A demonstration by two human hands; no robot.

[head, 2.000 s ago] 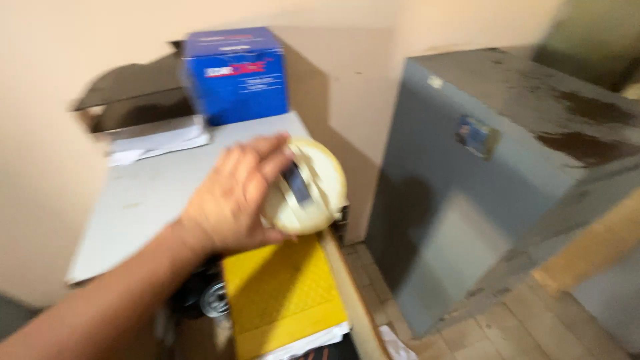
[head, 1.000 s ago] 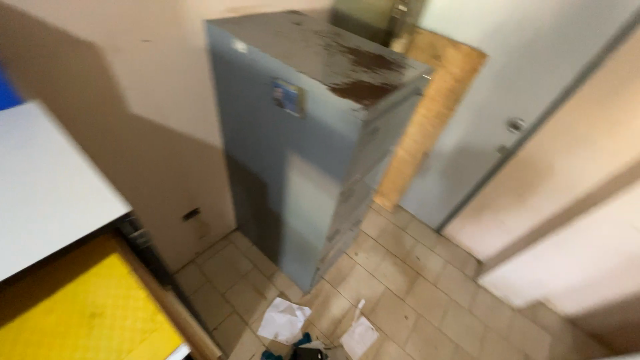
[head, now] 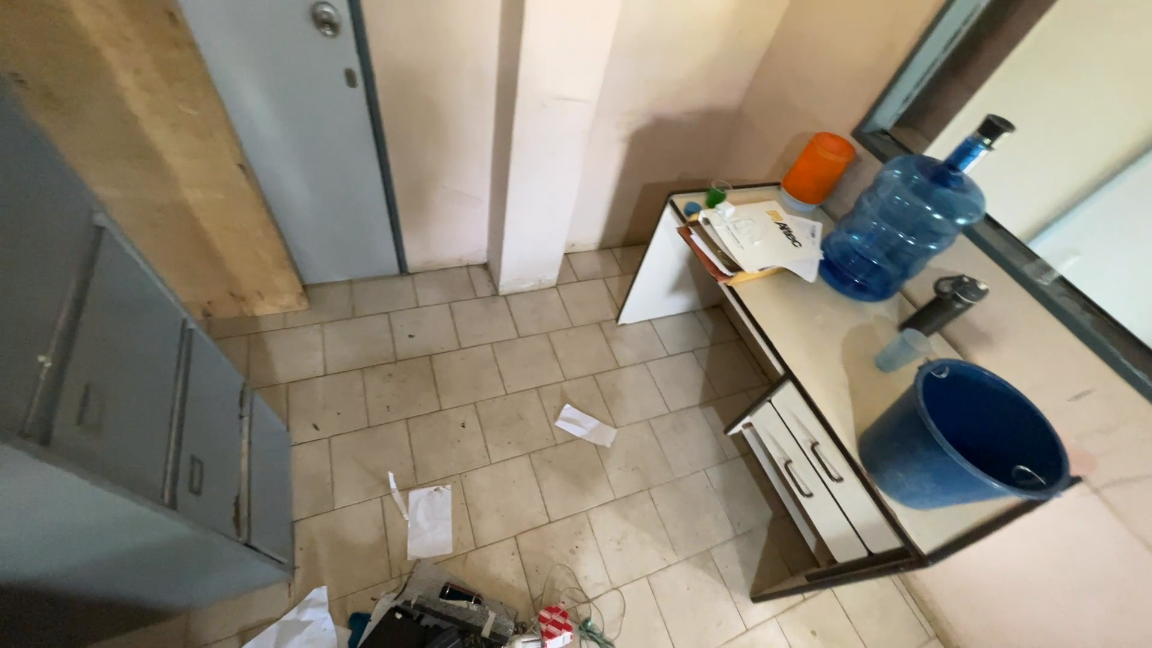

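Note:
Neither of my hands shows in the view now. At the right stands a white desk (head: 810, 333) with dark edges and two drawers with handles. On it are a blue plastic bucket (head: 927, 450), a large blue water bottle (head: 903, 225) with a pump on top, a clear plastic cup (head: 903, 349), a dark cylindrical flask (head: 945, 304), an orange container (head: 817, 169) and a stack of papers and folders (head: 751, 236).
A grey metal filing cabinet (head: 211, 450) fills the left. Behind it are a wooden board (head: 171, 162) and a grey door (head: 288, 135). Loose papers (head: 430, 522) and a pile of dark items (head: 441, 612) lie on the tiled floor, with thin wire beside the pile.
The view has swung far to the right, from the table with the blue box to the white desk. Two seconds ago a hand held a round, pale object; neither shows now.

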